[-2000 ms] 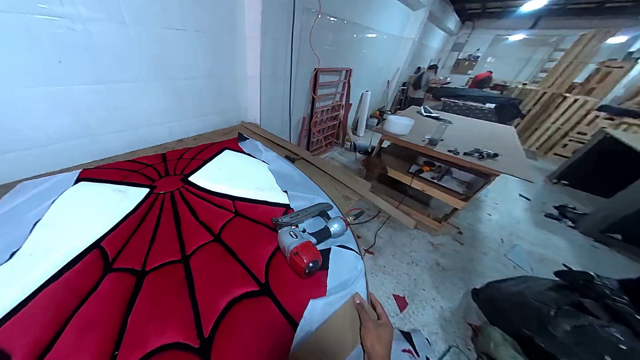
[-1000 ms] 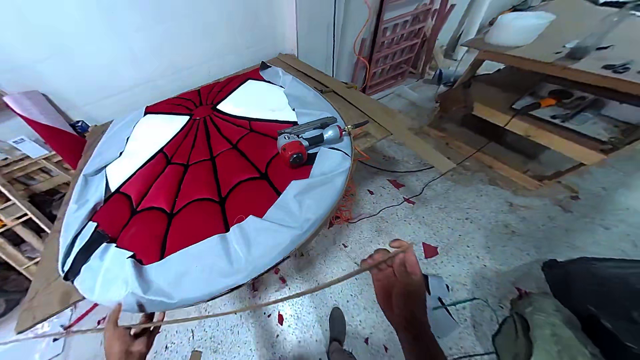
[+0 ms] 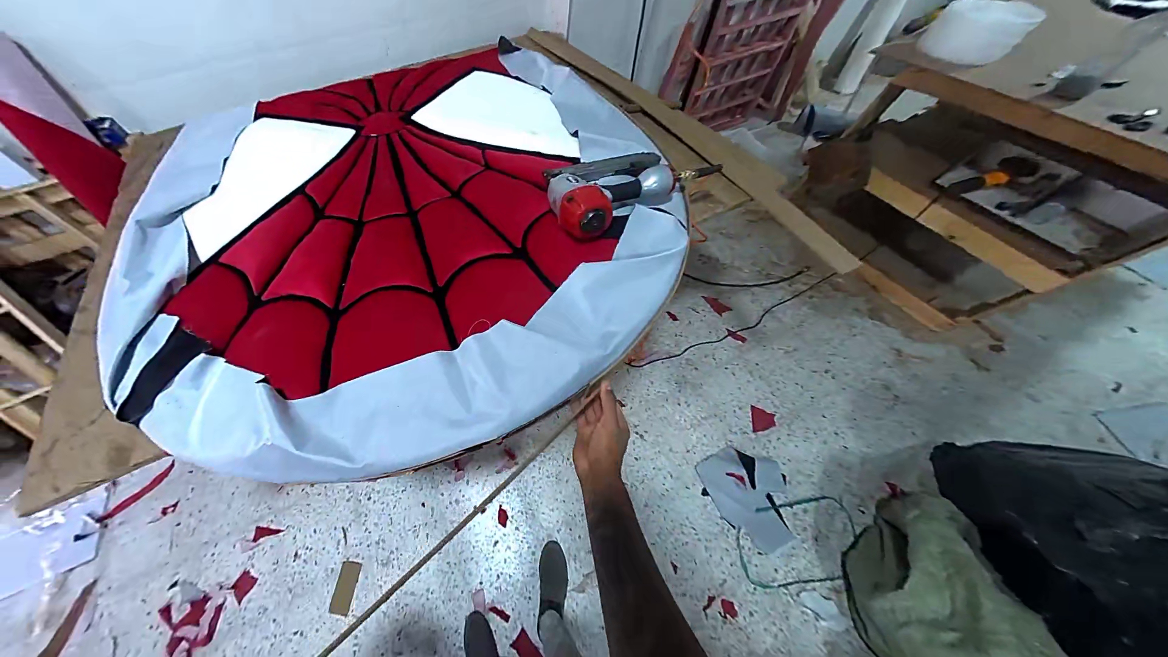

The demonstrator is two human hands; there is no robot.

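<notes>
My right hand [image 3: 600, 438] grips the far end of a long thin brown strip [image 3: 474, 513] at the near right edge of the round upholstered panel [image 3: 392, 411]. The strip runs from there down to the lower left, out of view. Red padded fabric with black web lines and two white eye shapes covers the panel's middle, and pale grey cloth is folded around its rim. A red and silver pneumatic stapler [image 3: 584, 205] lies on the panel's right side. My left hand is out of view.
Boards [image 3: 730, 164] stick out beyond the panel's far right side. A wooden workbench [image 3: 1031, 119] stands at the right. A black plastic bag [image 3: 1068, 538] and a green sack [image 3: 949, 584] lie at lower right. Fabric scraps [image 3: 744, 493] and a thin cable [image 3: 739, 333] are on the floor.
My right hand has brought its end of the strip from in front of the panel to the panel's edge. My left hand, at the near left a second ago, has left the view.
</notes>
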